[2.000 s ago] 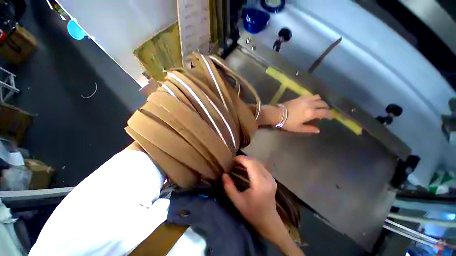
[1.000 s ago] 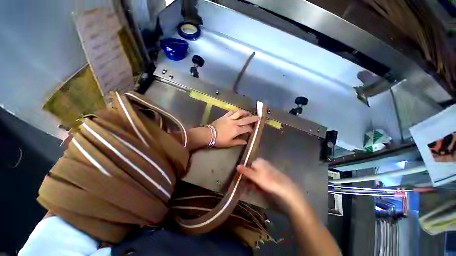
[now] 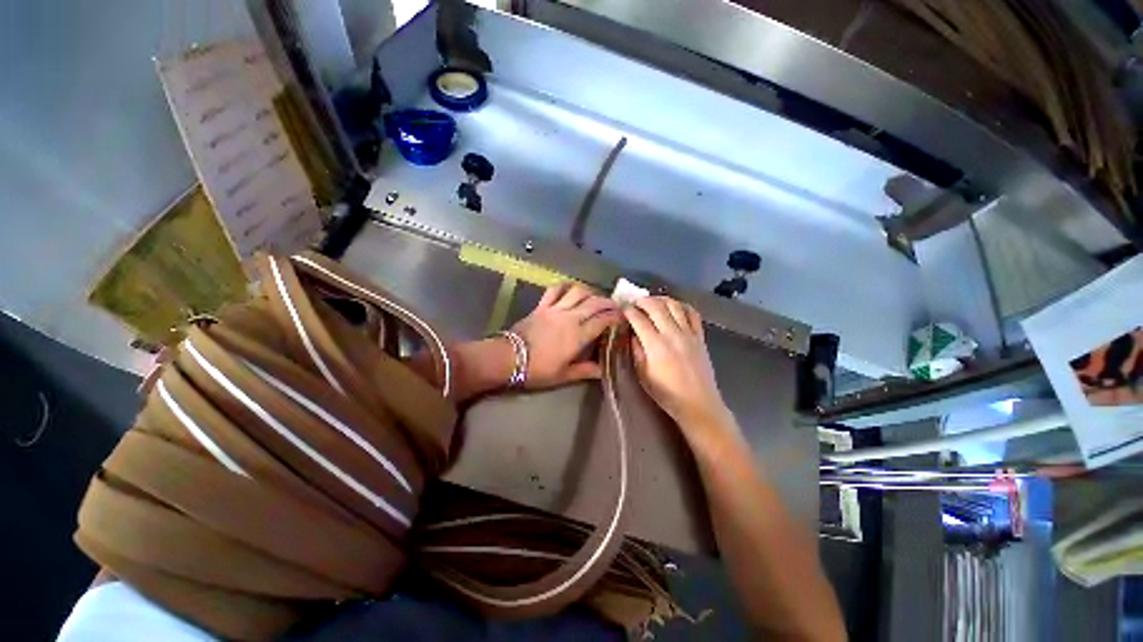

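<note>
A thick bundle of brown straps (image 3: 251,439) with thin white lines hangs over my left forearm. One strap (image 3: 618,483) curves up from the near edge of the grey work plate (image 3: 501,439) to my fingers. Its whitish end (image 3: 629,291) shows at the metal bar (image 3: 702,304). My left hand (image 3: 558,336), with a bracelet at the wrist, and my right hand (image 3: 667,351) meet at the strap's end and hold it on the plate. The fingertips partly hide the end.
Yellow T-shaped tape (image 3: 508,267) lies on the plate. Behind the bar, a pale tray (image 3: 664,201) holds black knobs (image 3: 742,266), a dark thin strip (image 3: 598,191), a tape roll (image 3: 458,88) and a blue container (image 3: 420,136). More straps (image 3: 552,537) lie near my body.
My right hand has moved up the strap to its end beside my left hand. The strap now bows out below them. Earlier, the right hand was at the bundle and the view was turned more left.
</note>
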